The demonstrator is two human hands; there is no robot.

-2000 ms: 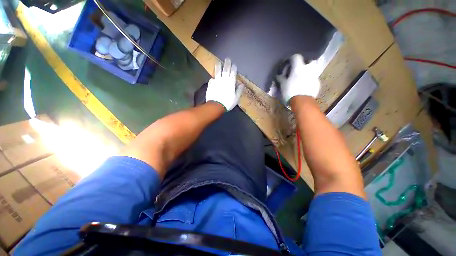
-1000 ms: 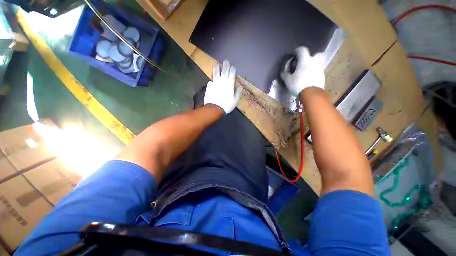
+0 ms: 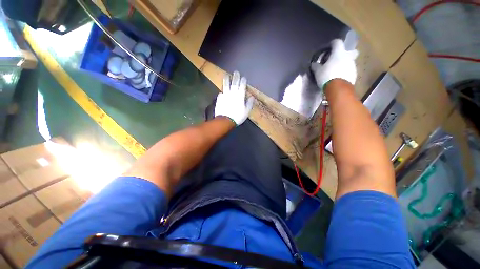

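A large flat black metal sheet (image 3: 263,44) lies on the cardboard-covered bench, with a bright silver patch near its lower right corner. My right hand (image 3: 337,64), in a white glove, holds a small dark air sander (image 3: 320,57) on the sheet near its right edge. A red air hose (image 3: 322,152) hangs from it in a loop past the bench edge. My left hand (image 3: 235,99), in a white glove, lies flat at the bench's near edge by the sheet, fingers slightly apart, holding nothing.
A metal strip (image 3: 383,94), a perforated metal block (image 3: 390,116) and a hammer (image 3: 405,144) lie right of the sheet. A plastic-wrapped panel (image 3: 429,197) is at the far right. A blue bin (image 3: 92,65) with pale discs stands on the green floor at left, cartons (image 3: 31,210) below it.
My right hand with the sander has moved up and right along the sheet, and more of the silver patch shows. My left hand stays at the bench edge. The view has shifted slightly.
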